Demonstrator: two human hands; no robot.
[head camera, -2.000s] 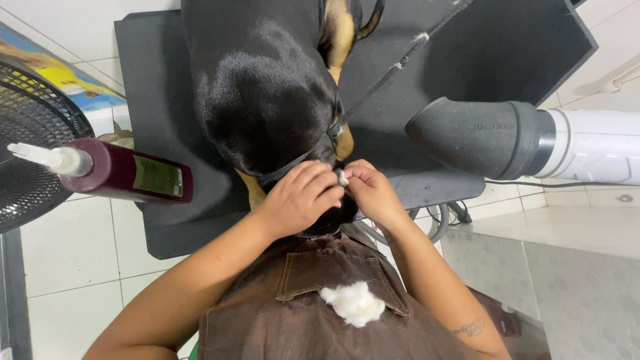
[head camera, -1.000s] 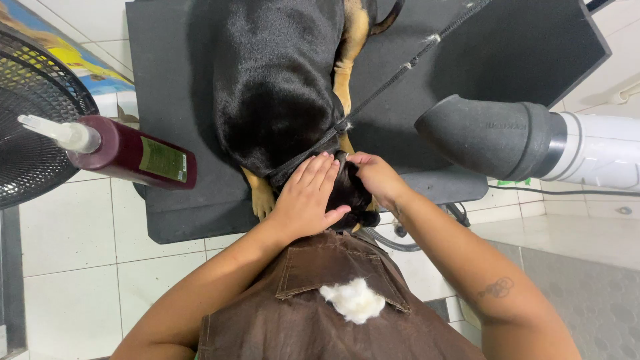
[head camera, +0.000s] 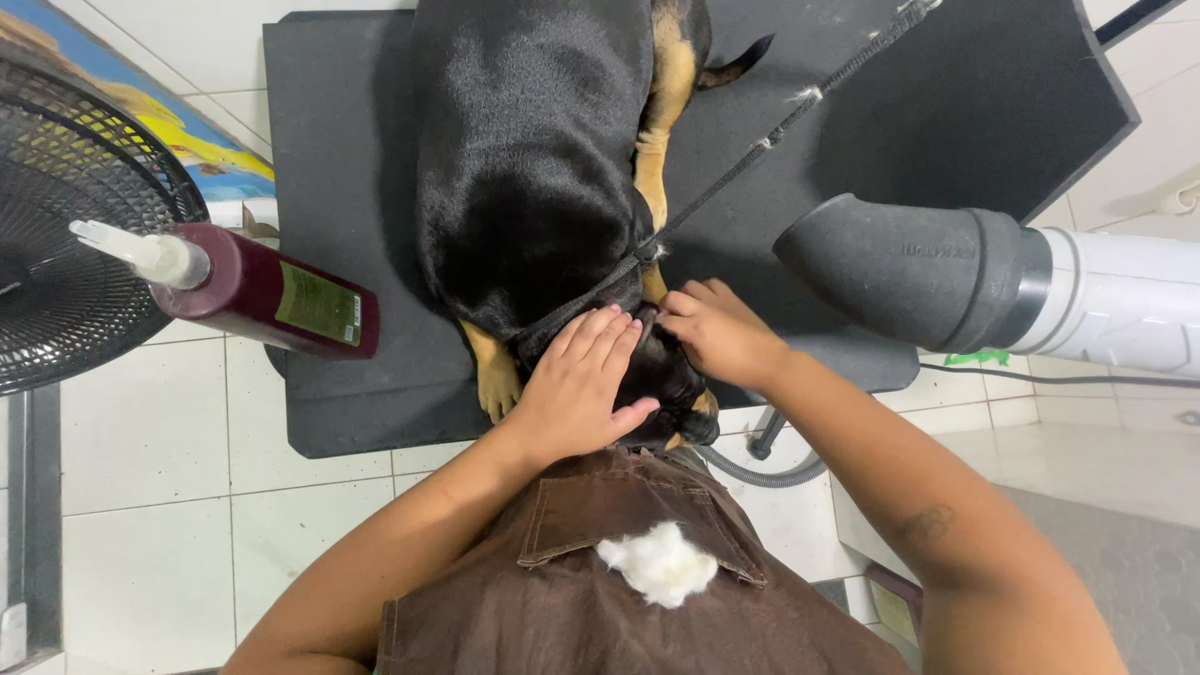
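A black and tan dog (head camera: 534, 159) lies on a dark grooming table (head camera: 356, 412), its head at the near edge against a brown apron (head camera: 581, 619). My left hand (head camera: 586, 384) rests on the dog's head, fingers extended and thumb apart. On the other side of the head, my right hand (head camera: 717, 333) has its fingers bent at the dog's ear; whether they hold anything is hidden. A black strap (head camera: 712, 192) with pale fluff on it runs from the dog's neck to the upper right. White cotton (head camera: 661, 562) sticks out of the apron pocket.
A dark red pump bottle (head camera: 272, 291) stands at the table's left side, beside a black fan (head camera: 75, 206). From the right, a black nozzle (head camera: 900, 272) on a white hose (head camera: 1116, 300) reaches over the table. A grey hose (head camera: 769, 478) curves below the table edge.
My left hand, beside my right at the dog's ear two seconds ago, now lies spread on the head. The pale bit between my fingers then is no longer visible. The dog's muzzle now shows.
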